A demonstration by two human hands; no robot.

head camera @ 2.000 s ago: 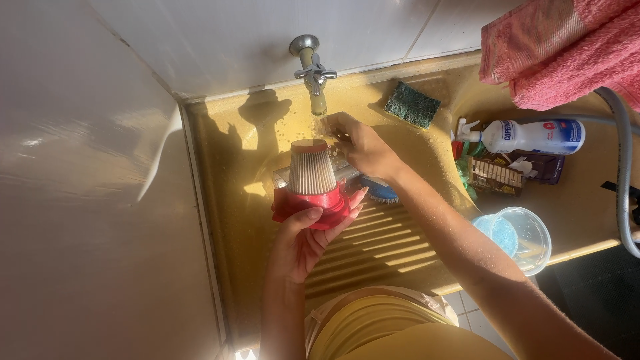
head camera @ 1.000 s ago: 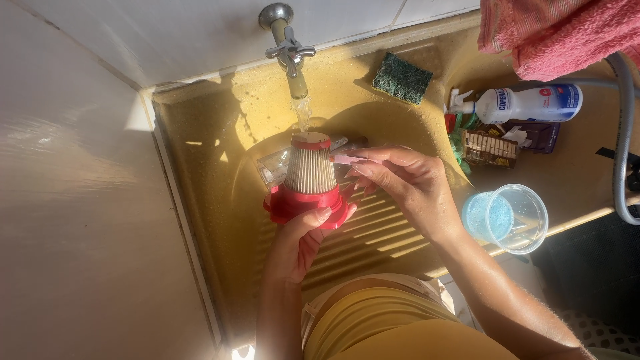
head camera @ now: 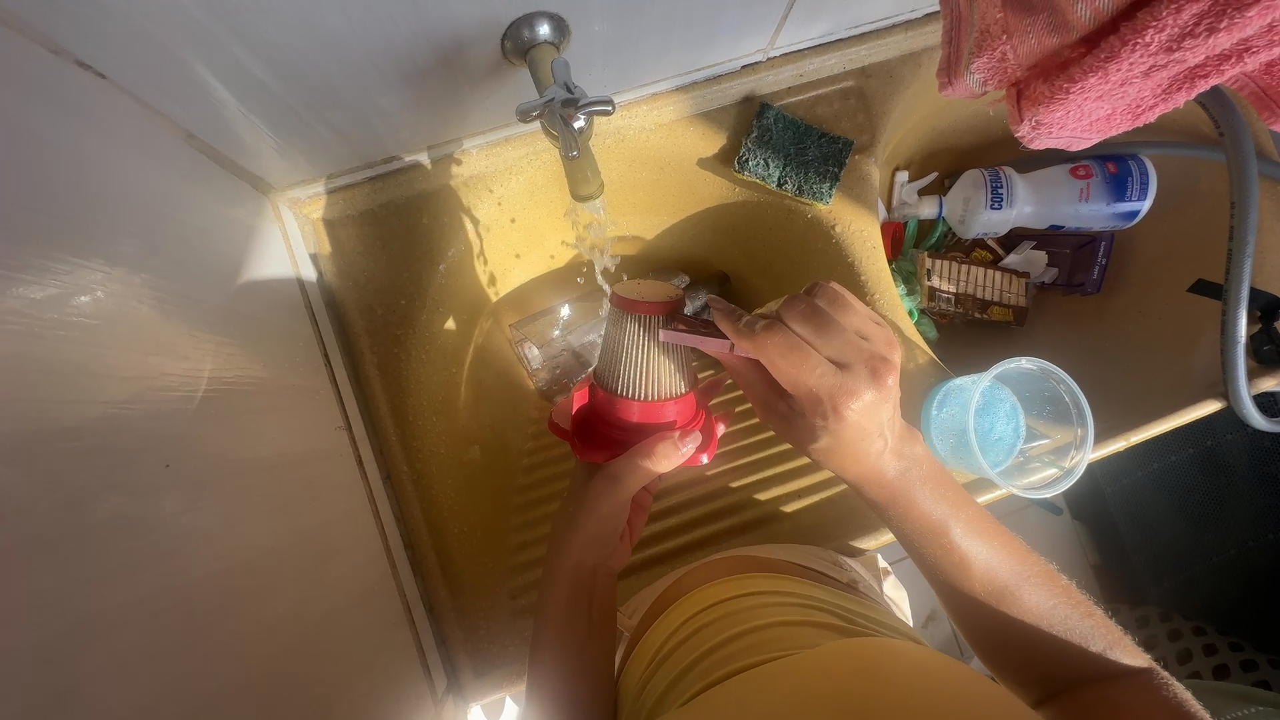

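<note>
My left hand (head camera: 650, 470) grips the red base of a pleated cone-shaped filter (head camera: 645, 355), which stands upright over the yellow sink (head camera: 420, 420). Water runs from the metal tap (head camera: 572, 130) and falls at the filter's top. In my right hand (head camera: 825, 370), between thumb and fingers, is a small flat pink tool (head camera: 700, 336) whose tip meets the pleats on the filter's right side; its exact kind cannot be told. Behind the filter a clear plastic container (head camera: 555, 345) lies in the basin, partly hidden.
A green scouring sponge (head camera: 795, 155) rests on the sink's back ledge. To the right are a white spray bottle (head camera: 1060, 195), small packets (head camera: 975, 288), a clear tub with blue contents (head camera: 1035, 425), a grey hose (head camera: 1238, 260) and a hanging pink towel (head camera: 1120, 70). A tiled wall (head camera: 150, 400) borders the left.
My right hand has come away from beneath the tap to the filter's right side, where the pink tool now shows. Water now visibly runs onto the filter's top.
</note>
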